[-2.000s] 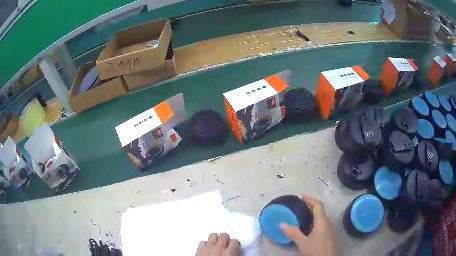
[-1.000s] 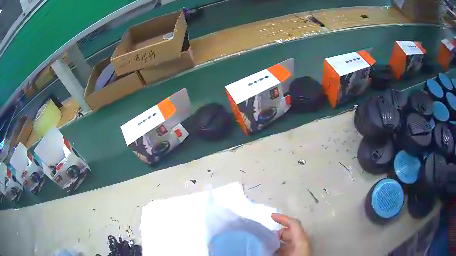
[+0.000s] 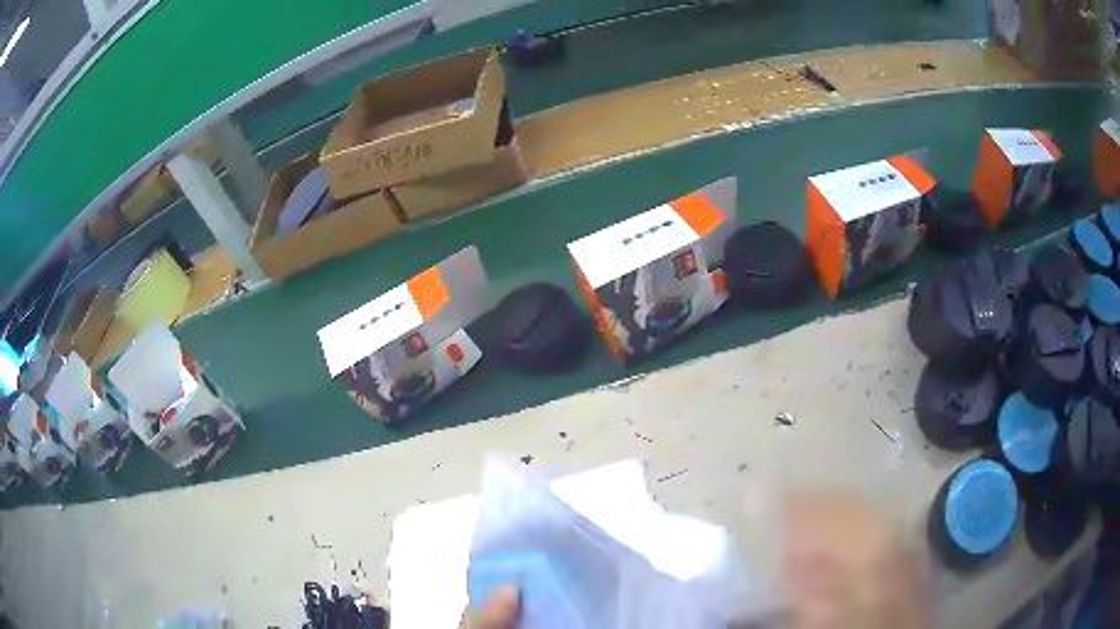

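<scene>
A translucent whitish sheet [image 3: 614,553] is crumpled around a round unit whose light-blue face [image 3: 534,584] shows through it. It is over the stack of white sheets [image 3: 430,547] at the front of the bench. My left hand [image 3: 494,608] is mostly cut off by the bottom edge; a fingertip rests on the wrapped unit. My right hand [image 3: 847,559] is a motion blur to the right of the sheet; its fingers cannot be made out.
Black round units with light-blue faces [image 3: 980,506] are piled at right. Open retail boxes [image 3: 653,277] and black units [image 3: 537,327] stand along the green belt. Black cables [image 3: 338,608] lie left of the sheets. Brown trays [image 3: 418,129] sit behind the belt.
The black unit held at the right of the stack is now over it, wrapped in the thin sheet. My right hand has moved right, away from the wrapped unit. The view has shifted.
</scene>
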